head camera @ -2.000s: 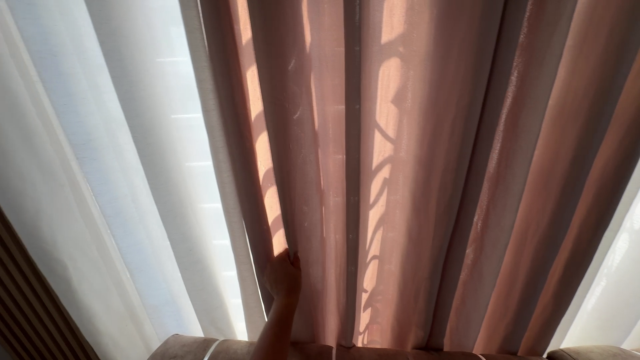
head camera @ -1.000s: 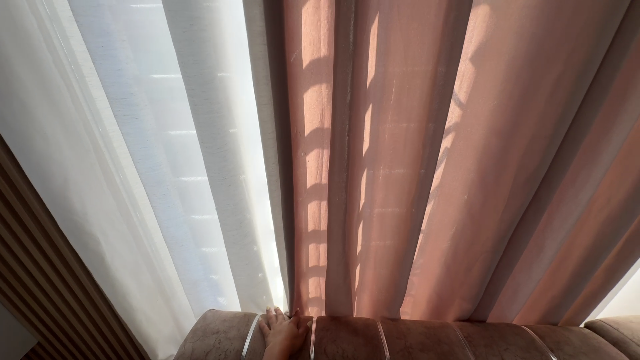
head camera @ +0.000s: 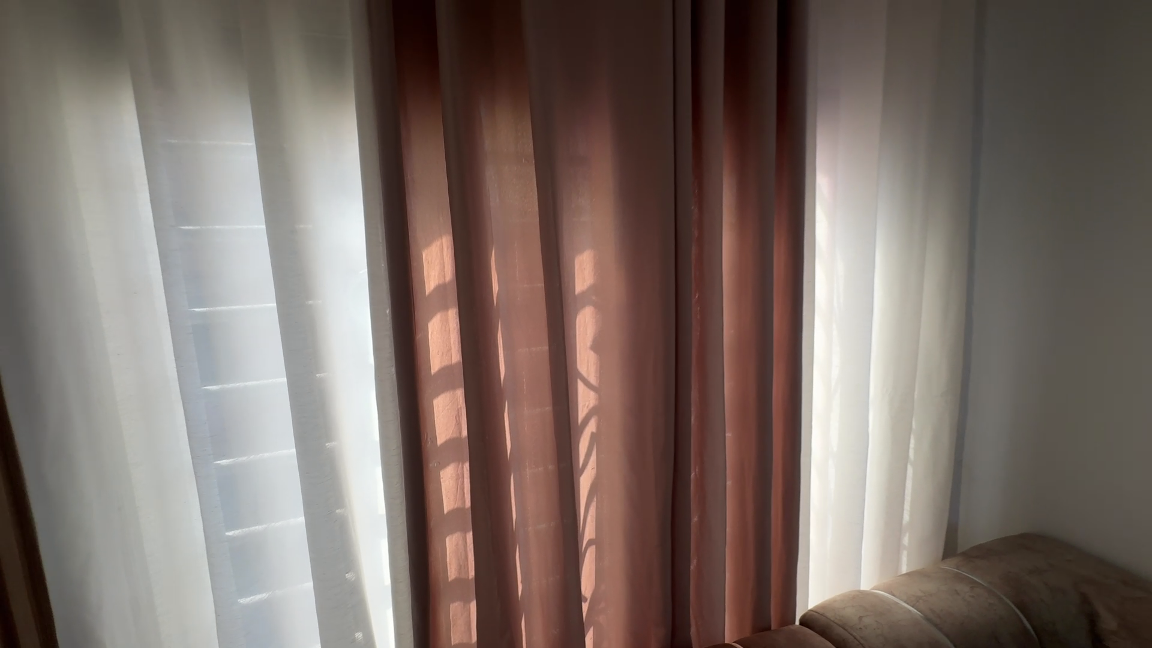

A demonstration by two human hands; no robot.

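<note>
Neither of my hands shows in the head view at this moment. A reddish-pink curtain [head camera: 630,360] hangs in vertical folds at the middle, with sunlit patches and curved shadows on its left part. White sheer curtains [head camera: 243,360] hang to its left, with thin bright horizontal lines showing through them. More white sheer curtain [head camera: 886,315] hangs to the right of the pink one. The lower ends of the curtains are out of view or hidden behind the sofa.
A brown upholstered sofa back [head camera: 981,594] with light piping rises at the bottom right. Beside the right-hand sheer curtain is a plain wall [head camera: 1062,270]. A brown edge [head camera: 22,558] runs along the lower left.
The hand seen against the pink curtain, then at the sofa back, is out of view. The view has shifted up and to the right, showing the wall.
</note>
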